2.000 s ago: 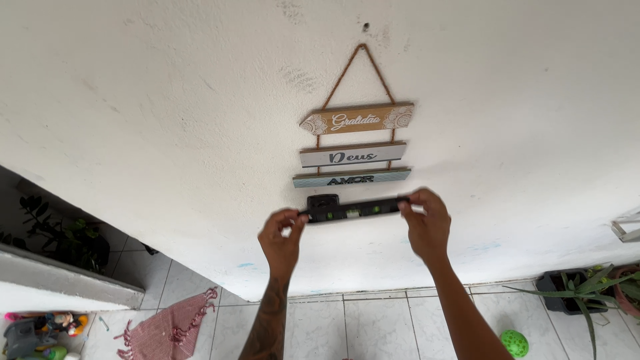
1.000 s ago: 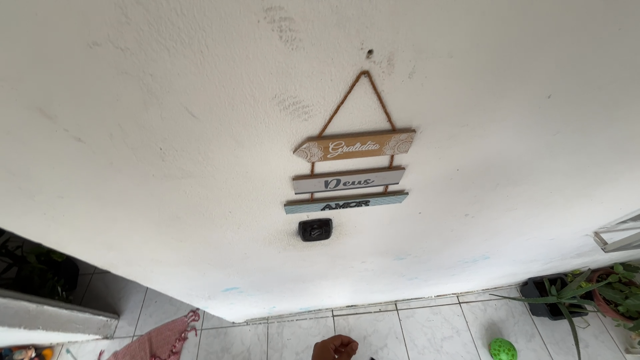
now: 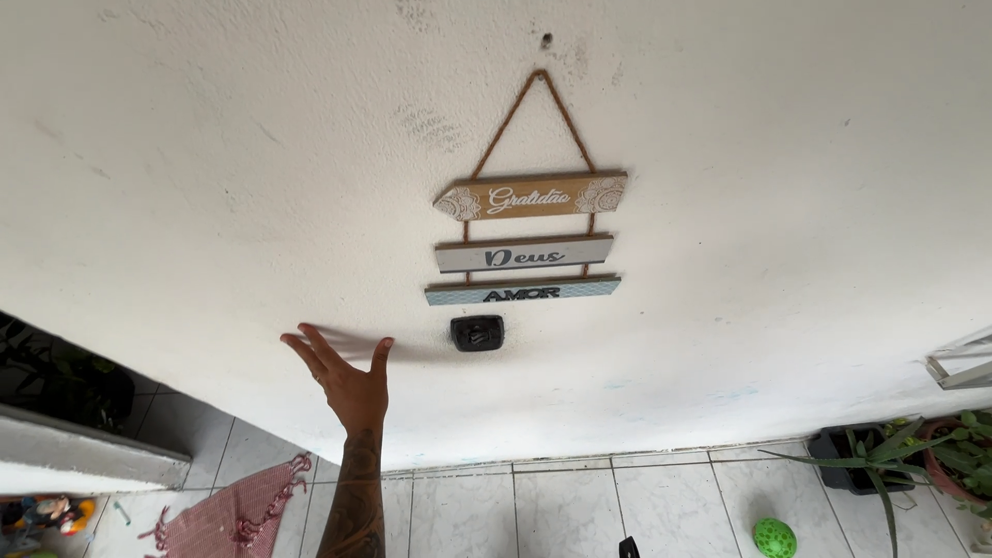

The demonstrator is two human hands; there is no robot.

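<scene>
My left hand (image 3: 353, 380) is raised at the white wall, left of the black fixture, with fingers spread and nothing held. A three-board wooden sign (image 3: 535, 198) hangs by a brown rope (image 3: 504, 133) from a point high on the wall; its three boards bear lettering. Just below the lowest board, a square black fixture (image 3: 477, 333) sits on the wall. At the bottom edge shows the tip of a black object (image 3: 628, 548), perhaps the level seen earlier; what holds it is out of frame. My right hand is not in view.
Above the rope is a dark hole (image 3: 546, 40) in the wall. On the tiled floor lie a red woven mat (image 3: 225, 511), toys (image 3: 54, 515) and a green ball (image 3: 775, 537). Potted plants (image 3: 872, 457) stand at the right, below a metal frame (image 3: 961, 364).
Two seconds ago both hands held a black level under the lowest board, over the fixture. It has left that spot, and my left hand is now up beside the wall, spread and empty.
</scene>
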